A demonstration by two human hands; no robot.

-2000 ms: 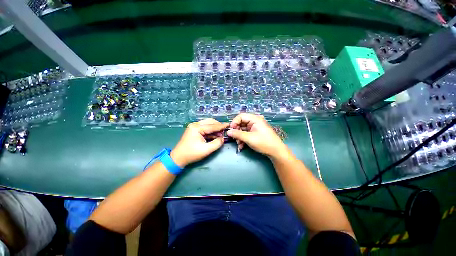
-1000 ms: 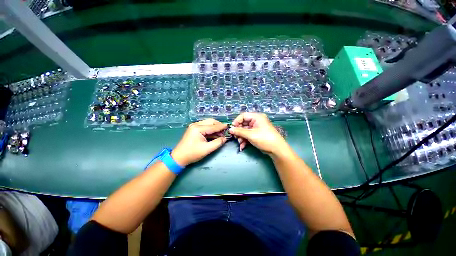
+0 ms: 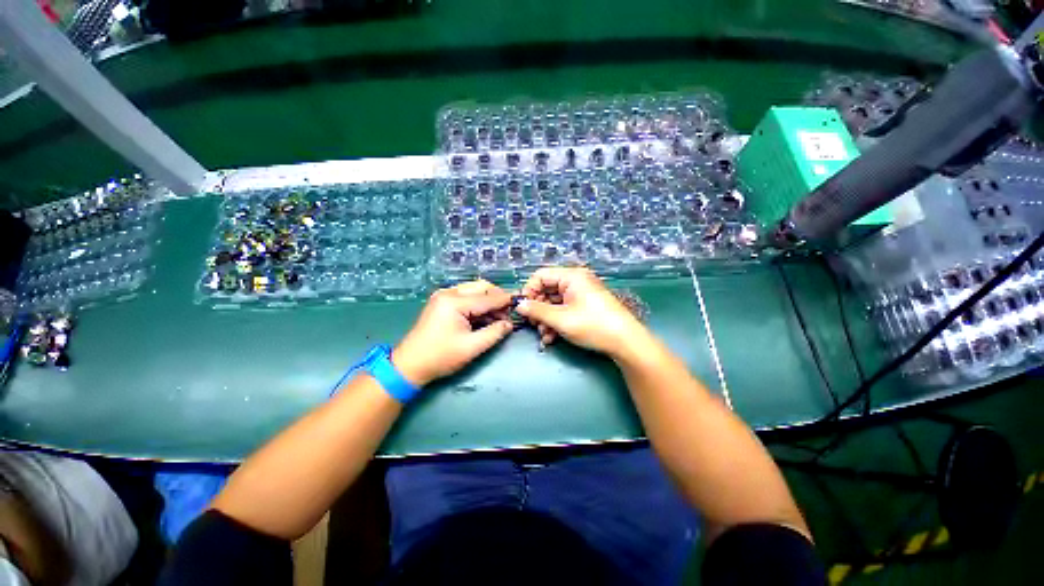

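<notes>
A small dark and silvery module is held between both hands over the green bench, mostly hidden by the fingers. My left hand grips it from the left with thumb and fingers and wears a blue wrist strap. My right hand pinches it from the right, its lower fingers curled. A loose pile of tiny brownish screws lies just right of my right hand, partly hidden by it.
A filled blister tray lies beyond the hands. Left of it, another tray holds a parts heap. At right are a green box, a grey electric screwdriver and black cables. Silvery pieces lie far left. A grey post stands back left.
The view has shifted slightly. Both hands stay together on the module, with only small finger movements. Something dark has come into view at the top left.
</notes>
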